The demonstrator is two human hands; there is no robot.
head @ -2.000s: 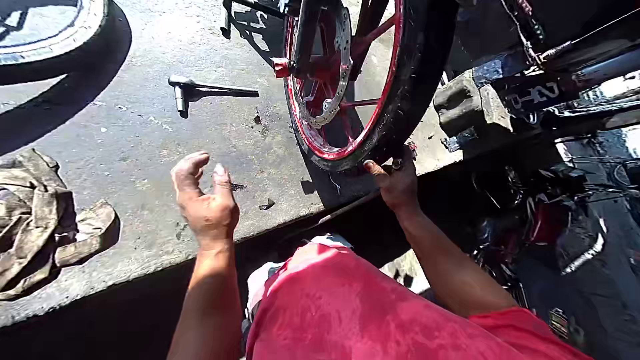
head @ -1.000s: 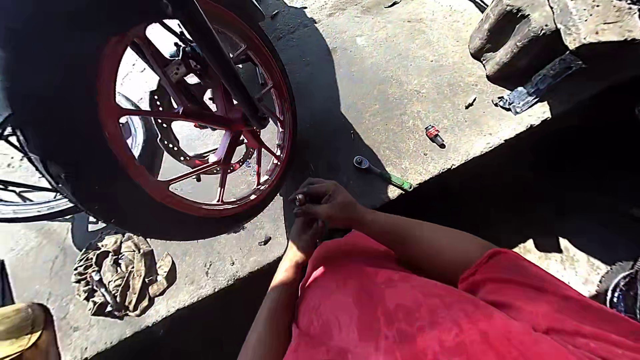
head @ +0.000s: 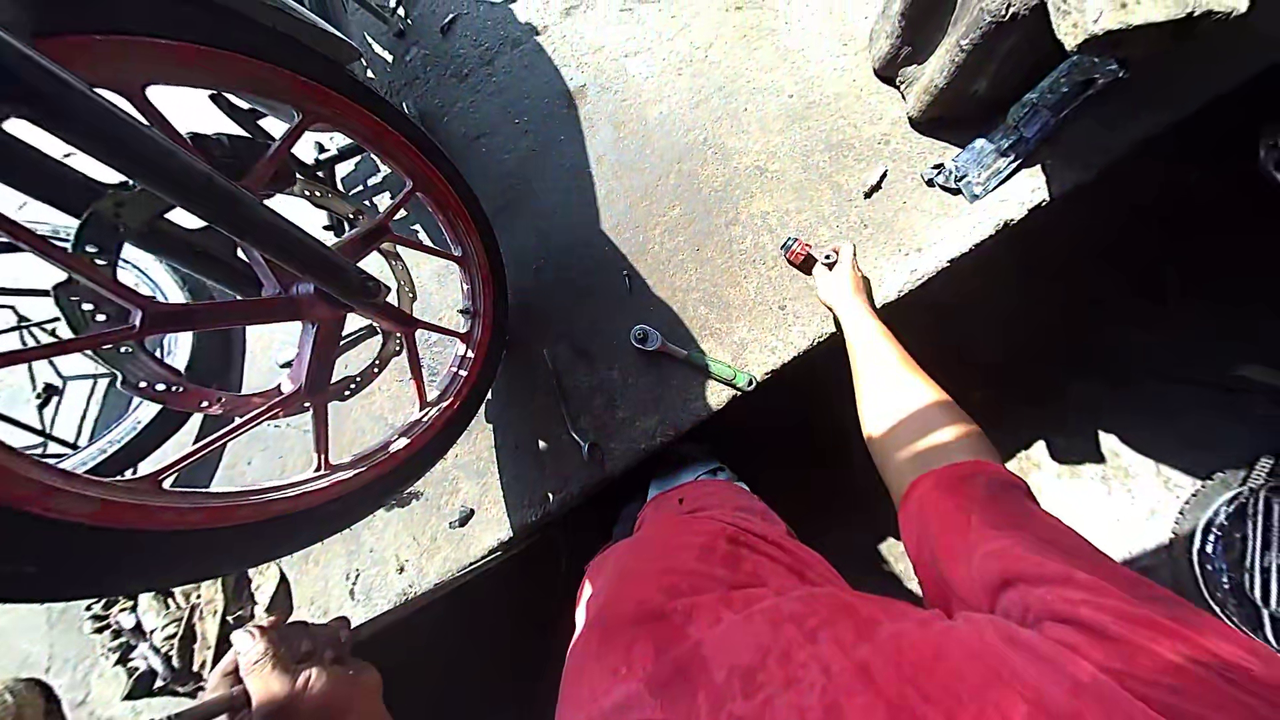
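Note:
My right hand (head: pixel 842 280) is stretched out over the concrete slab (head: pixel 700 180), with a small round metal part (head: pixel 828 258) that has a dark hole at its fingertips. A small red and black object (head: pixel 797 251) is right beside these fingers; whether they touch it is unclear. My left hand (head: pixel 305 672), at the lower left, is closed around a rod-like handle (head: pixel 205 705), whose far end is out of view. A ratchet wrench (head: pixel 695 358) with a green grip lies near the slab's edge. A thin wrench (head: pixel 572 415) lies in shadow between it and the red motorcycle wheel (head: pixel 440 240).
The wheel with its black tire and brake disc fills the upper left. A crumpled dirty rag (head: pixel 180 625) lies below it. Concrete blocks (head: pixel 985 70) and a crumpled plastic wrapper (head: pixel 1030 125) are at the upper right. Beyond the slab's edge is a dark drop.
My hands, together beside the wheel one second ago, are now far apart: the right by the red and black object, the left near the rag. The view has shifted since the oldest frame.

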